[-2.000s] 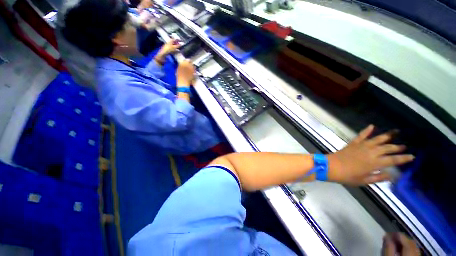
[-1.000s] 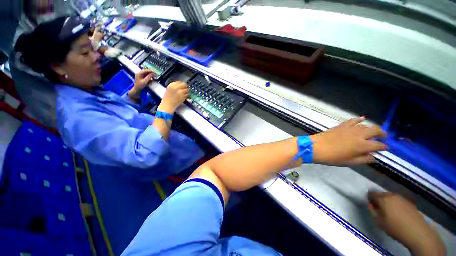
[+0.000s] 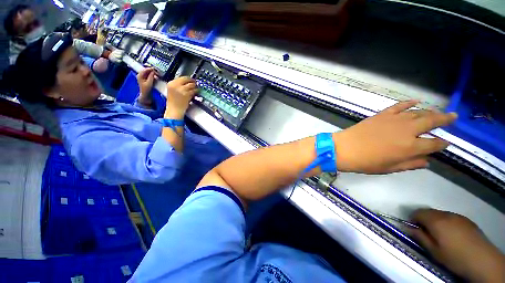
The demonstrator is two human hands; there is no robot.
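Observation:
My left hand (image 3: 390, 138), with a blue wrist strap (image 3: 325, 152), is stretched over the front rail of the shelf with its fingers apart, and nothing shows in it. Its fingertips are beside a blue parts bin (image 3: 479, 119) that holds small dark parts. My right hand (image 3: 457, 235) is low at the right, over the near conveyor rail and whitish surface. It grips a thin silver tool, perhaps tweezers (image 3: 397, 220), that points left. The right fingertips are blurred and partly hidden.
A black carrier with a green circuit board (image 3: 221, 98) lies on the conveyor at left, by a blue-clothed worker (image 3: 119, 135). A silver bracket (image 3: 325, 179) sits on the near rail. A reddish-brown trough (image 3: 293, 19) and blue bins (image 3: 199, 25) stand behind.
The view has shifted, so the trough sits higher in the picture. My left hand is nearer the blue bin's edge. The silver tool now shows in my right hand.

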